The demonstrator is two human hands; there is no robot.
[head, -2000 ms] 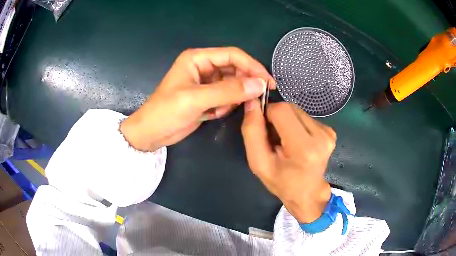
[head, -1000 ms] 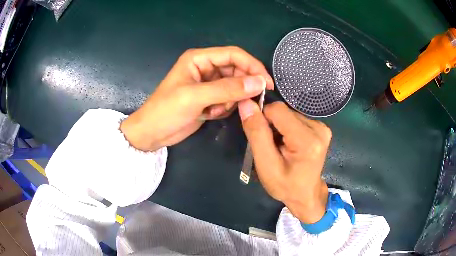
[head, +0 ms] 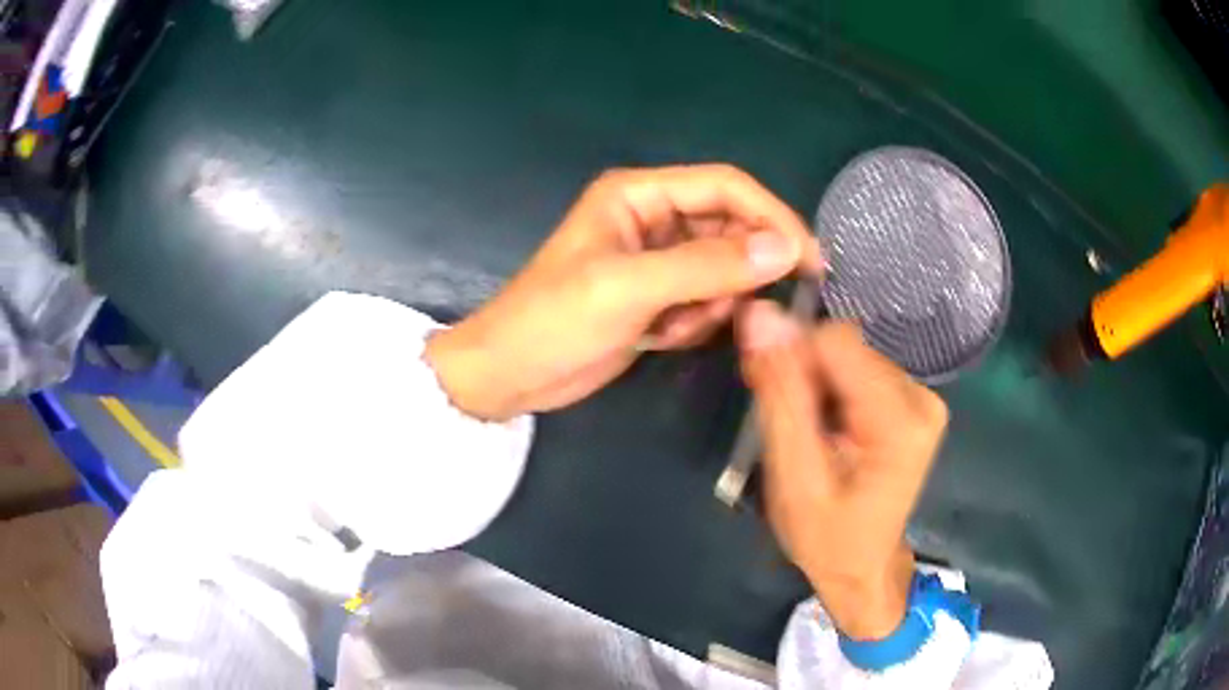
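My left hand (head: 634, 290) has its thumb and index fingertips pinched together near the middle of the view; what they pinch is too small and blurred to name. My right hand (head: 849, 458), with a blue wrist strap (head: 914, 631), holds thin silvery tweezers (head: 739, 465) between thumb and fingers. One end of the tweezers points down to the left below the hand, the other reaches the left fingertips. The round grey screw plate (head: 914, 263) lies just beyond the fingertips. The orange electric screwdriver (head: 1159, 297) lies at the right, its black nose pointing left. The frame is blurred.
The hands are above a dark green mat (head: 404, 148). A green conveyor belt (head: 984, 68) runs along the upper right. Clear plastic (head: 1193, 607) lies at the right edge. A crinkled clear bag (head: 41, 303) is at the left, with cartons (head: 47, 566) and a blue frame below it.
The whole view has shifted, so everything sits further right and lower. The tweezers came into clear view below my right hand one second ago and remain there. Both hands keep nearly the same pose.
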